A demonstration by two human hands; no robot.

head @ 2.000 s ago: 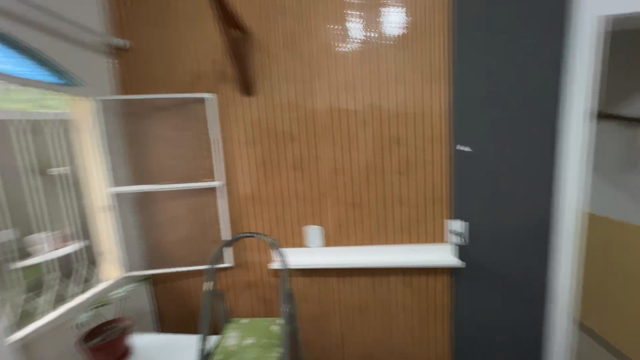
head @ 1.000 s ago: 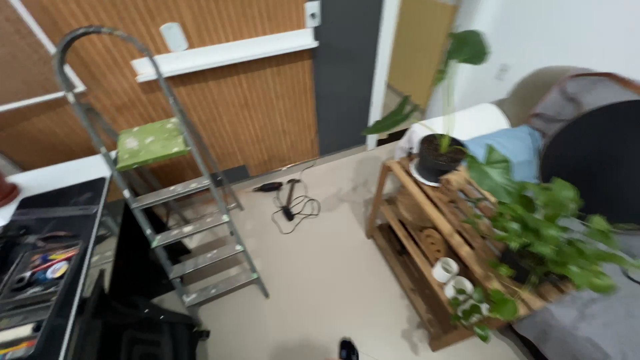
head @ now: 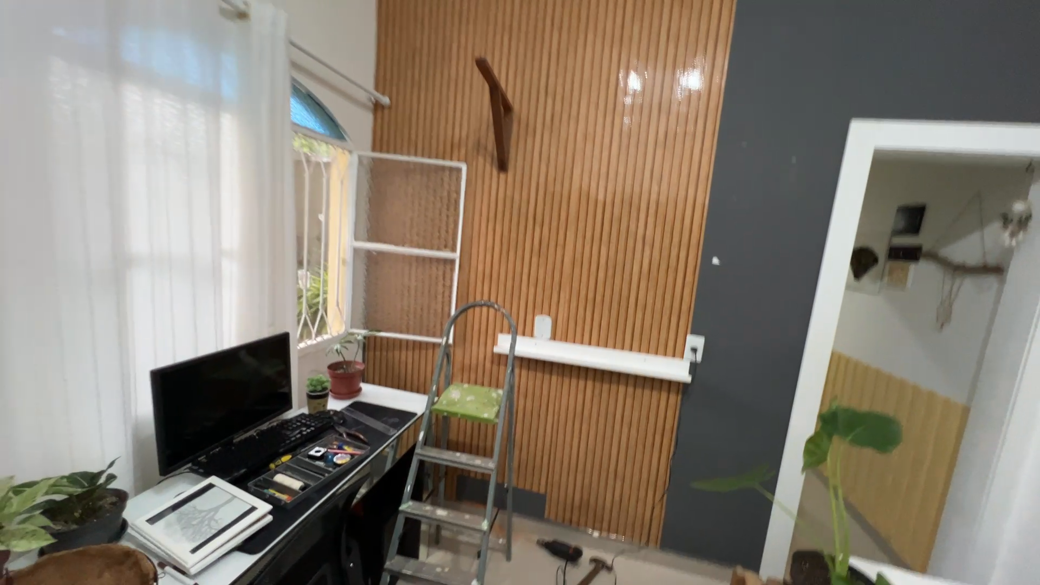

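Note:
Neither of my hands shows in the head view. A metal stepladder (head: 455, 457) with a green paint-spotted top step (head: 469, 402) stands before a wood-slatted wall (head: 601, 203). High on that wall is a dark wooden bracket (head: 499, 114). Lower down, a narrow white shelf (head: 593, 358) is fixed across the slats, with a white rounded plate (head: 543, 327) just above it and a white outlet (head: 695, 348) with a plug at its right end. On the floor by the ladder lie a dark corded power tool (head: 561, 550) and a hammer (head: 597, 570).
At left, a desk (head: 390, 396) bears a monitor (head: 223, 402), a keyboard (head: 292, 435), a clear organizer tray (head: 313, 465), framed pictures (head: 203, 520) and potted plants (head: 345, 379). An open window pane (head: 410, 248) juts beside the ladder. A white door frame (head: 821, 341) and a tall plant (head: 837, 479) are at right.
The view has swung up and left from the floor and the plant stand to the wall, window and desk. The ladder stands in the same place against the wall.

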